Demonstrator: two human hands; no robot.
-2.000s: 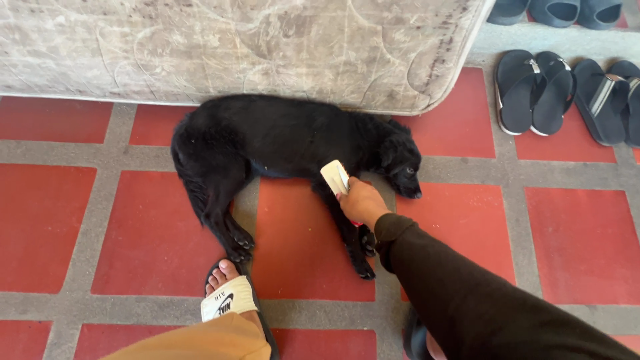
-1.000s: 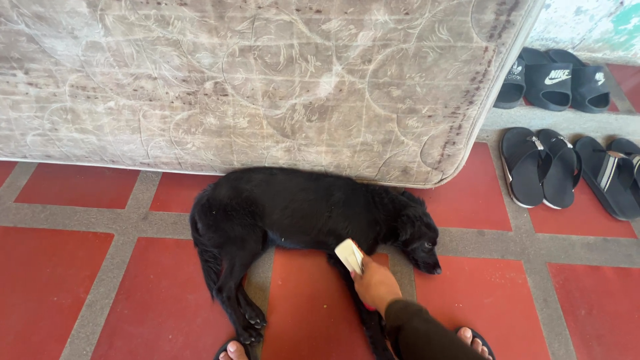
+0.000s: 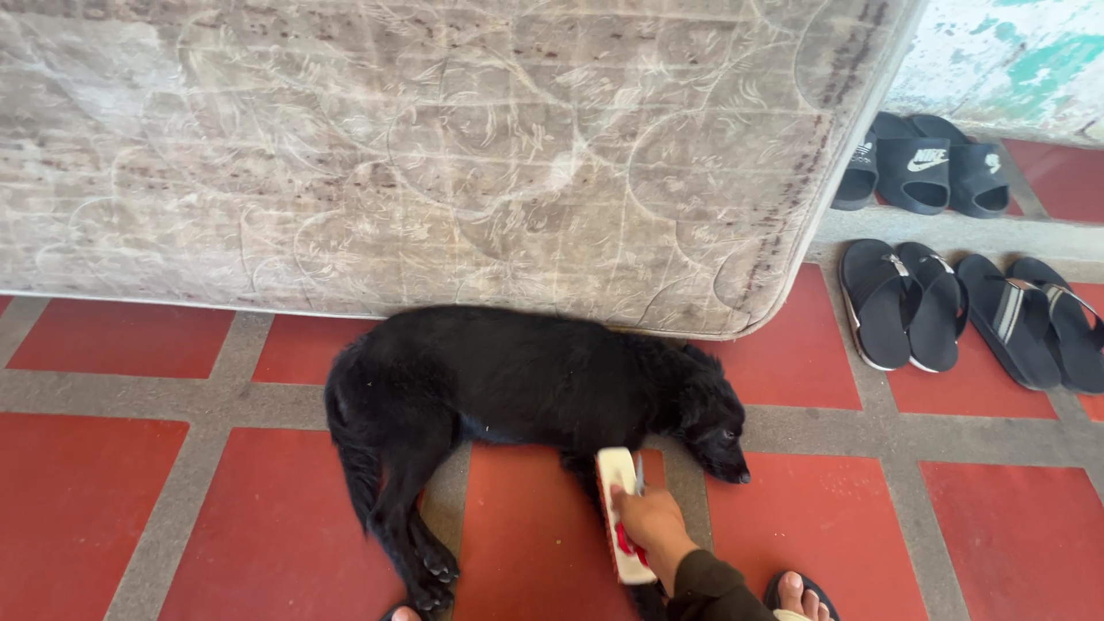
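A black dog (image 3: 535,371) lies on its side on the floor, its head to the right and its legs toward me. My right hand (image 3: 653,522), in a dark sleeve, grips a cream-coloured brush (image 3: 615,470) with reddish bristles along its left side. The same hand also holds what look like scissors (image 3: 639,474), with a narrow metal blade and red handles. The brush lies over the dog's forelegs, just below the chest, and hides part of them; whether the bristles touch the fur I cannot tell. My left hand is out of view.
A stained, quilted mattress (image 3: 517,172) stands on edge behind the dog's back. Black flip-flops (image 3: 880,302) lie on the tiles at right, with black slides (image 3: 923,172) on a ledge behind them. My sandalled foot (image 3: 802,595) shows at the bottom edge.
My right hand has moved the brush from beside the dog's chest down along the forelegs, and the brush now points more upright. The dog stays lying down. The view has tilted up.
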